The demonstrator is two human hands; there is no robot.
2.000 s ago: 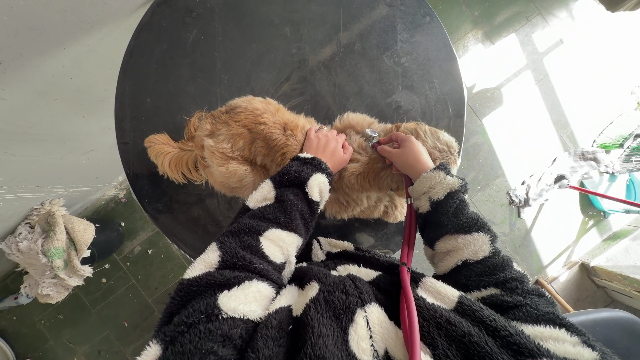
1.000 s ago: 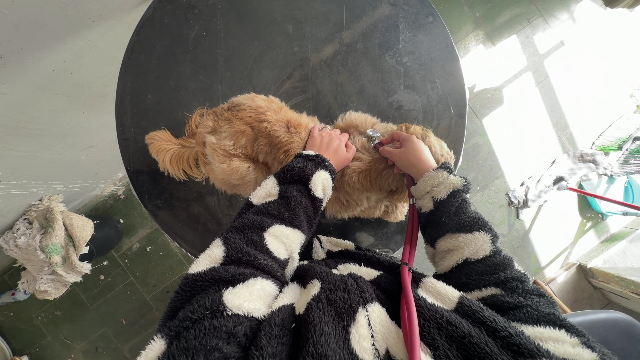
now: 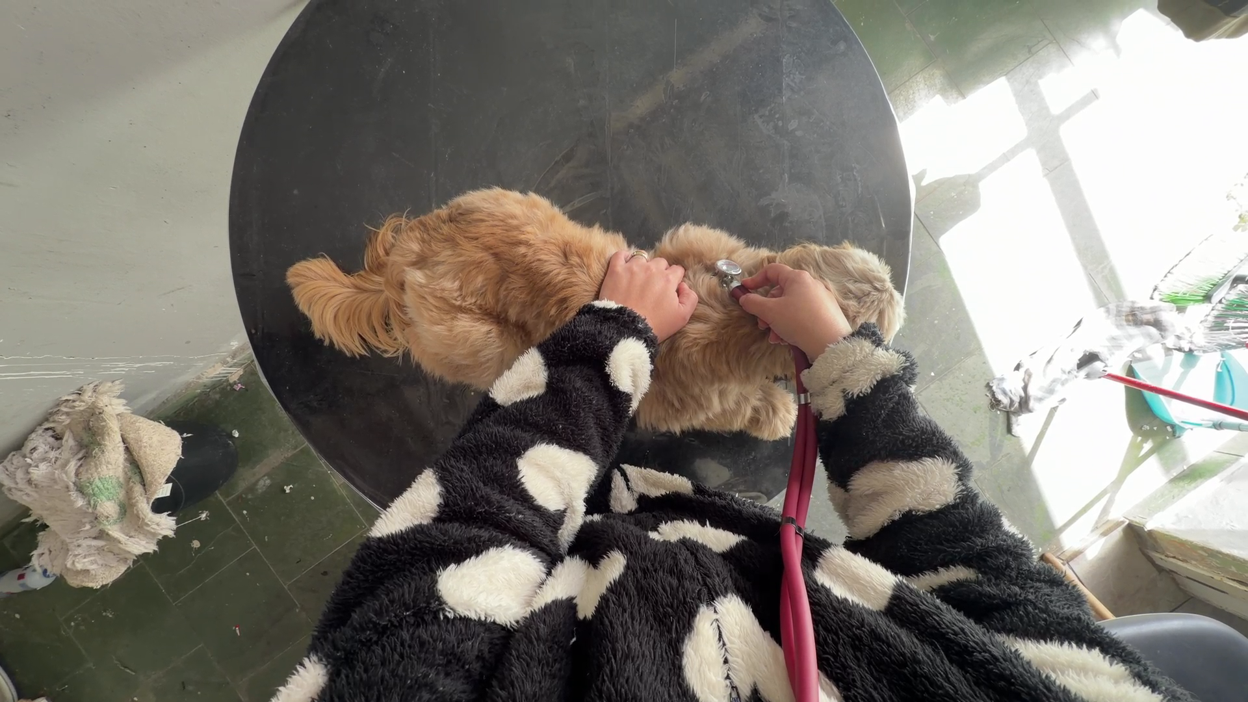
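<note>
A golden-brown dog point(image 3: 497, 283) with a bushy tail lies on a round black table point(image 3: 546, 107), its head toward the right. My left hand point(image 3: 651, 291) rests on the middle of its back, fingers curled over the fur; whether it grips any fur I cannot tell. My right hand point(image 3: 792, 304) pinches the stethoscope's metal chestpiece point(image 3: 729, 273) near its stem, over the dog's shoulder area. The chestpiece's round face is turned up. From below that hand the red stethoscope tubing point(image 3: 798, 546) runs down along the front of my black-and-white fleece.
Left of the table are a pale wall point(image 3: 107, 195) and a heap of ragged cloth point(image 3: 93, 483) above green floor tiles. On the right, sunlit floor holds a turquoise dustpan point(image 3: 1185, 385), a mop and a red handle point(image 3: 1175, 397). A dark chair point(image 3: 1185, 648) edge shows lower right.
The dog's head has shifted slightly. Both my hands stay nearly where they were, the right one still on the chestpiece.
</note>
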